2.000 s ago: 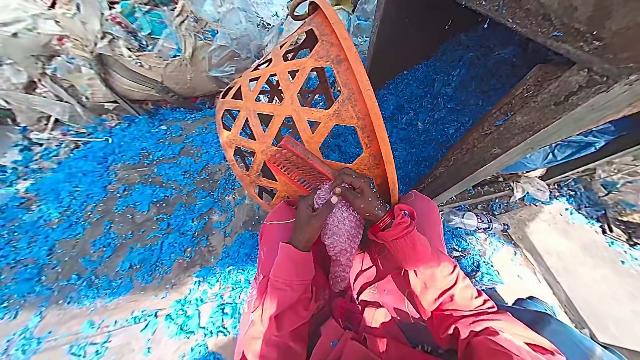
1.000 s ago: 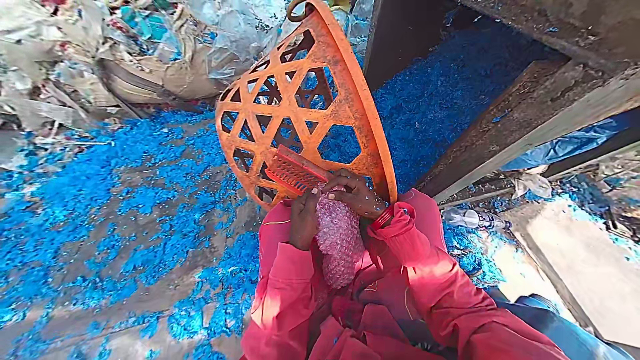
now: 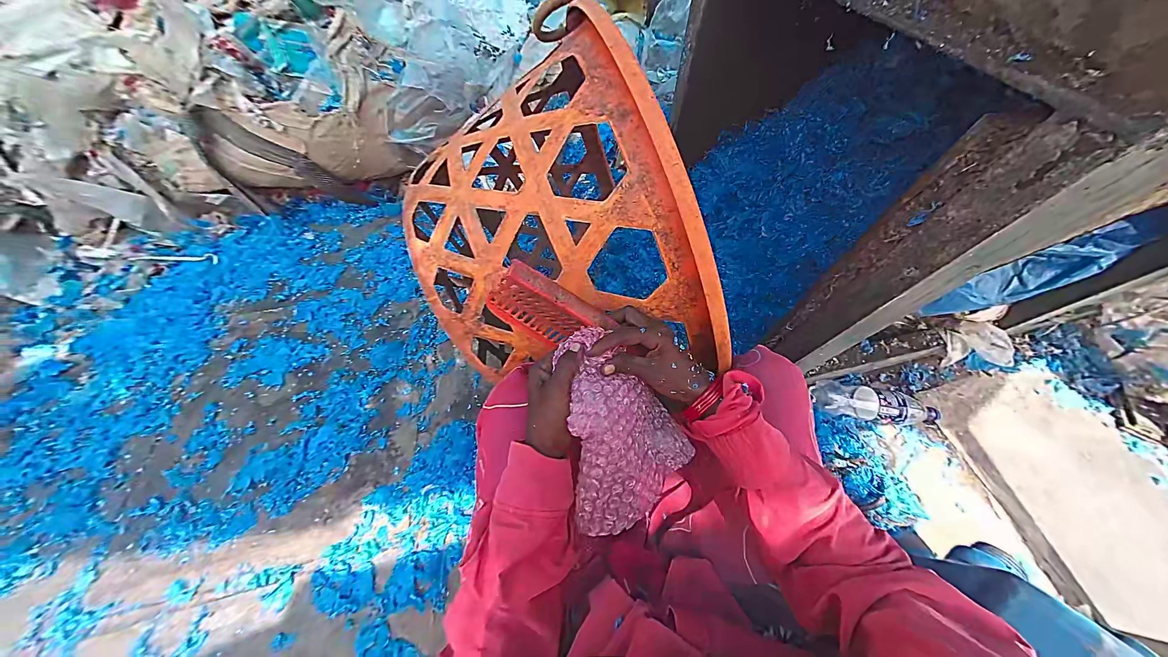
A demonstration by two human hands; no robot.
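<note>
Pink bubble wrap (image 3: 620,456) hangs over my lap, its top edge pinched between both hands. My left hand (image 3: 552,401) grips its left side, fingers partly hidden behind it. The fingers of my right hand (image 3: 652,356), flecked with blue bits, close on the upper right of the wrap. Just beyond the hands, a red slotted plastic piece (image 3: 543,306) slants up to the left; whether a hand also holds it is hidden. Behind it, an orange plastic lattice basket (image 3: 566,201) lies tipped on its side, touching or close to my knees.
Blue plastic shreds (image 3: 228,319) cover the ground at left and fill the dark recess at upper right. Plastic film waste (image 3: 301,91) is heaped at upper left. A worn beam (image 3: 967,219) slants along the right, with a plastic bottle (image 3: 876,403) below it.
The bubble wrap has changed shape in my hands, and its lower end now spreads wider to the right. The basket has stayed in place.
</note>
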